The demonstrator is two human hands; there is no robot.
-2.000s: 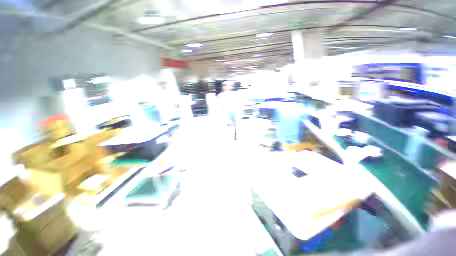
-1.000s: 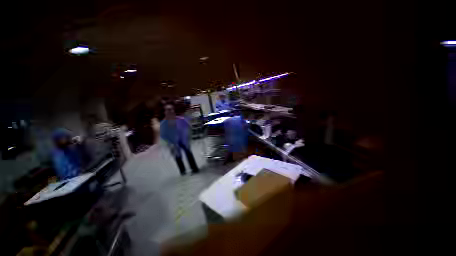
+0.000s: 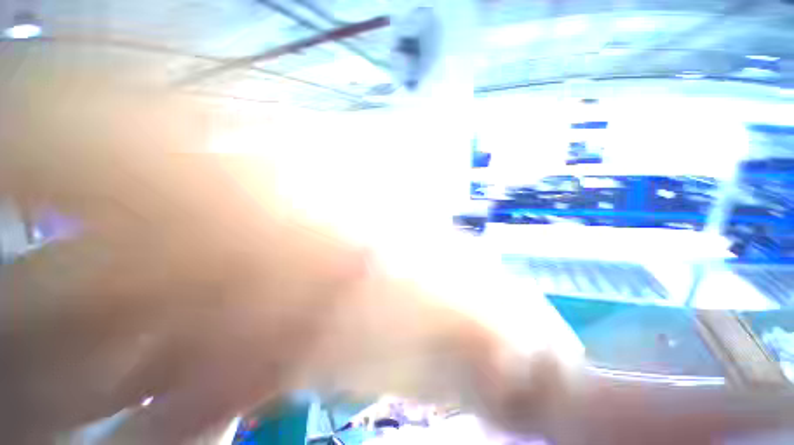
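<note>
A large, blurred skin-toned shape (image 3: 209,287), apparently a hand very close to the camera, covers the left and lower middle of the head view. A similar blurred skin-toned band reaches towards the lower right edge. Whether this is one hand or two, and which, cannot be told. Finger positions and any held thing are unclear. Behind it, a green-topped bench (image 3: 618,335) shows at the right.
Blue shelving (image 3: 635,202) with dark items stands at the back right. A brown strip-like object (image 3: 736,343) lies across the bench. A fan-like round object (image 3: 415,48) is high up. Small mixed items (image 3: 396,419) show at the bottom. The middle is washed out.
The view has swung from the aisle with people to shelving and a bench. It has gone from dark to overexposed. The blurred skin-toned shape now fills much of the left and lower picture.
</note>
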